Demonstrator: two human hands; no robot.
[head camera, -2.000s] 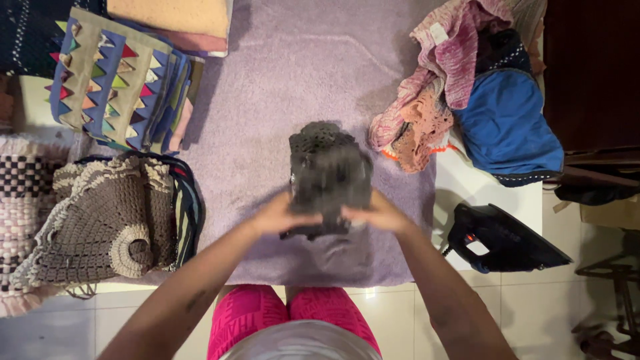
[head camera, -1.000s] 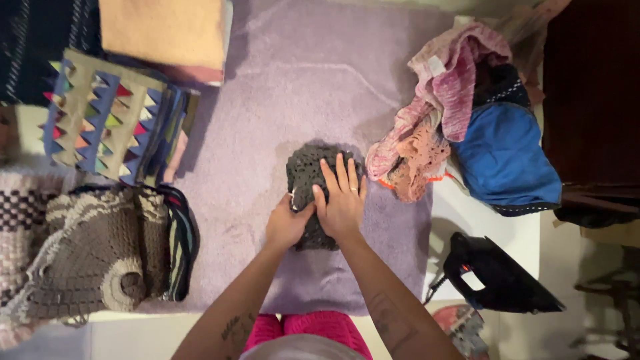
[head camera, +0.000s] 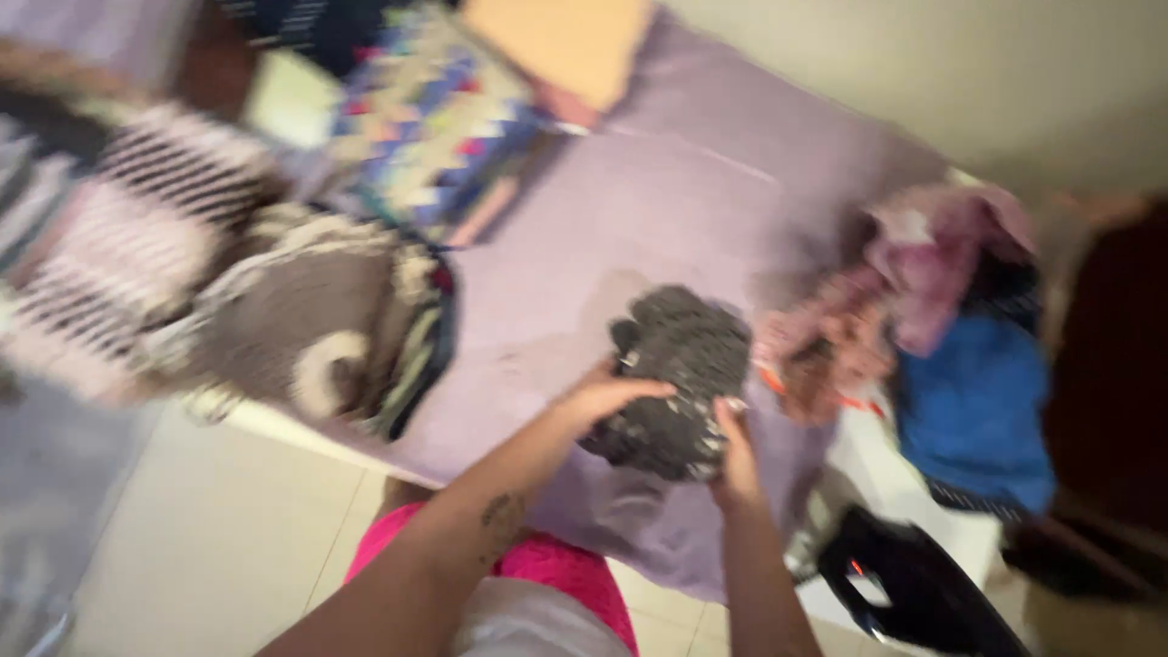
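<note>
A folded dark grey crocheted piece is held between both hands over a lilac towel-like cloth that covers the table. My left hand grips its left side, thumb on top and the other fingers out of sight. My right hand holds the lower right side in the same way, its thumb near the edge. The picture is blurred, so whether the piece touches the cloth cannot be told.
A brown crocheted piece, a checked woven textile and folded patterned cloths lie left. Pink knitwear and a blue cloth item lie right. A black clothes iron rests near the right table edge.
One second ago my right hand lay flat on the grey piece; now both hands grip it by its sides. The view has turned and shifted strongly.
</note>
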